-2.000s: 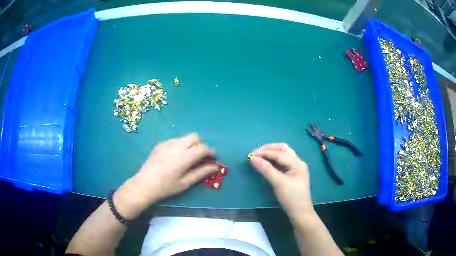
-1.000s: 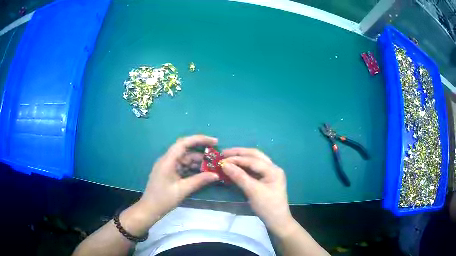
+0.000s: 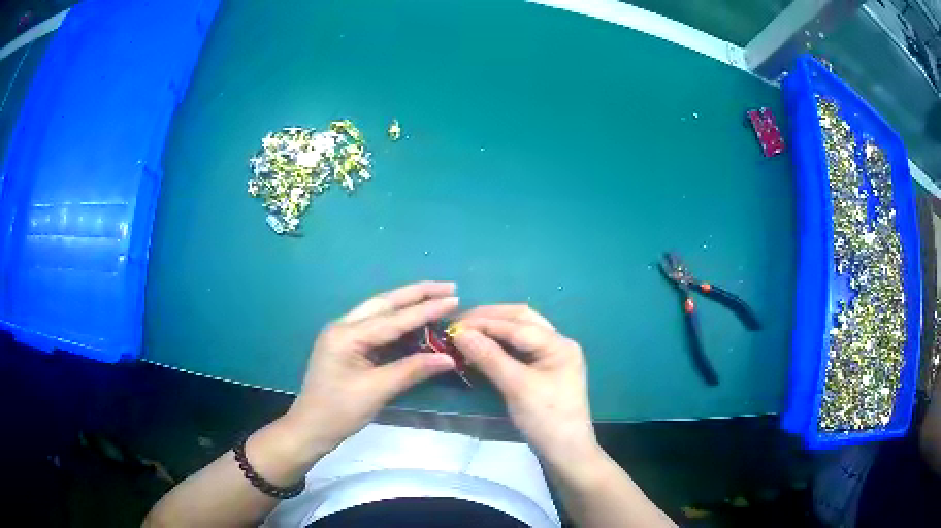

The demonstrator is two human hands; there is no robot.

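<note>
My left hand (image 3: 377,345) holds a small red circuit board (image 3: 437,343) between thumb and fingers, near the front edge of the mat. The board is tilted and mostly hidden by the fingers. My right hand (image 3: 531,371) pinches a tiny gold-yellow metal part (image 3: 452,331) between thumb and forefinger, at the board. Whether the part is seated in the board cannot be told. A loose pile of gold-silver parts (image 3: 304,170) lies on the mat at the left, with one single part (image 3: 394,130) just right of it.
A blue tray with no parts visible (image 3: 77,237) stands at the left. A blue tray full of gold-silver parts (image 3: 800,258) stands at the right. Open pliers (image 3: 691,304) lie left of it. A spare red board (image 3: 766,132) lies by its upper left edge. A pale rail (image 3: 650,31) runs behind.
My left hand has taken up the red board from the mat, and my right hand has brought its small part to it. Since one second ago the board has tilted more edge-on.
</note>
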